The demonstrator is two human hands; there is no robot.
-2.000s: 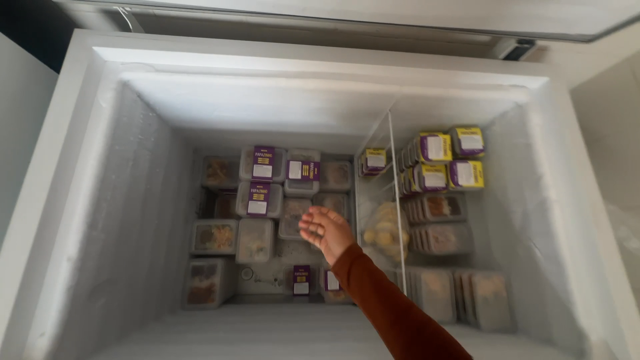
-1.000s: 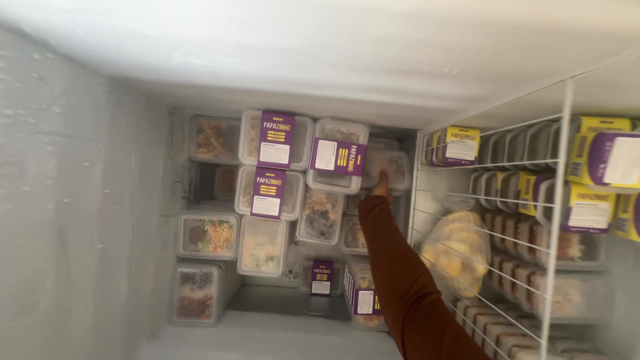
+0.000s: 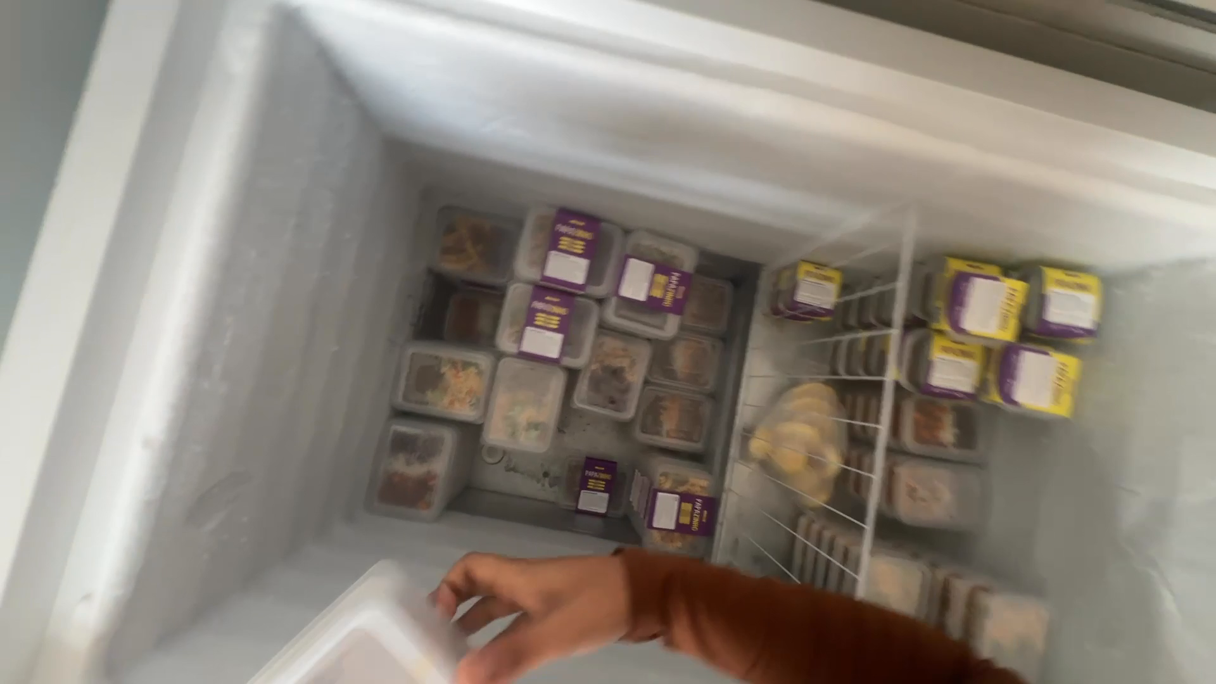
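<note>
Near the bottom edge of the view, my right hand, in a rust-brown sleeve, grips the right edge of a translucent plastic food container, which is tilted and partly cut off by the frame. Beyond it, on the chest freezer's floor, stand several lidded meal containers, among them one with pale food and green bits and one with a purple sleeve. A bag of yellowish pieces lies by the wire divider. My left hand is out of the frame.
A white wire divider splits the freezer. Right of it are rows of containers, several in yellow and purple sleeves. The freezer's thick white rim runs along the left, and its frosted inner wall drops beside the containers.
My right hand has moved from the containers beside the divider to the near side of the freezer, with a container now in it. The view has drawn back.
</note>
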